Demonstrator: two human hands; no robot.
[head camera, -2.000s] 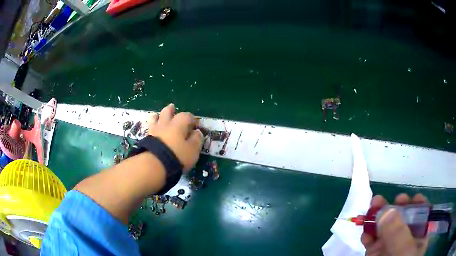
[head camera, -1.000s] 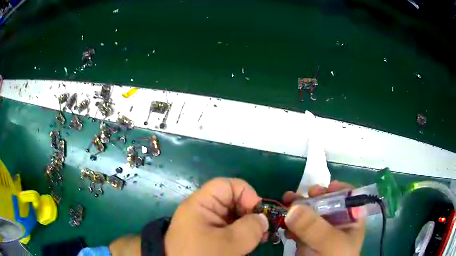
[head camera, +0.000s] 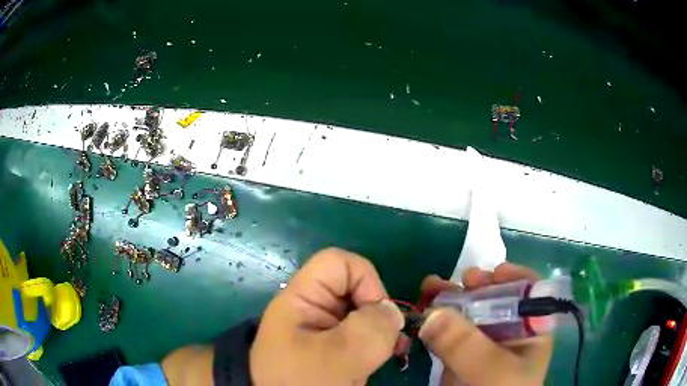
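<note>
My left hand (head camera: 328, 324) pinches a small wired circuit board assembly (head camera: 411, 323) between thumb and finger. The assembly is mostly hidden by the fingertips; a red wire and a short lead show. My right hand (head camera: 490, 339) holds the dispensing syringe (head camera: 490, 309), a clear barrel with reddish liquid, a green adapter cap (head camera: 591, 292) and a black cable (head camera: 550, 305). The right thumb touches or nearly touches the assembly. The needle tip is hidden. A white paper (head camera: 482, 237) lies partly beneath the right hand.
More assemblies (head camera: 134, 252) lie at left on the green bench and white strip (head camera: 361, 177). A yellow scrap (head camera: 190, 119) is on the strip. Loose assemblies (head camera: 505, 114) sit on the darker belt. A yellow and blue fan (head camera: 56, 303) is at left, a red-lit controller (head camera: 670, 339) at right.
Since two seconds ago, my left hand has come from the pile to the right hand and now holds an assembly. Over the last second both hands stay together; less of the assembly shows.
</note>
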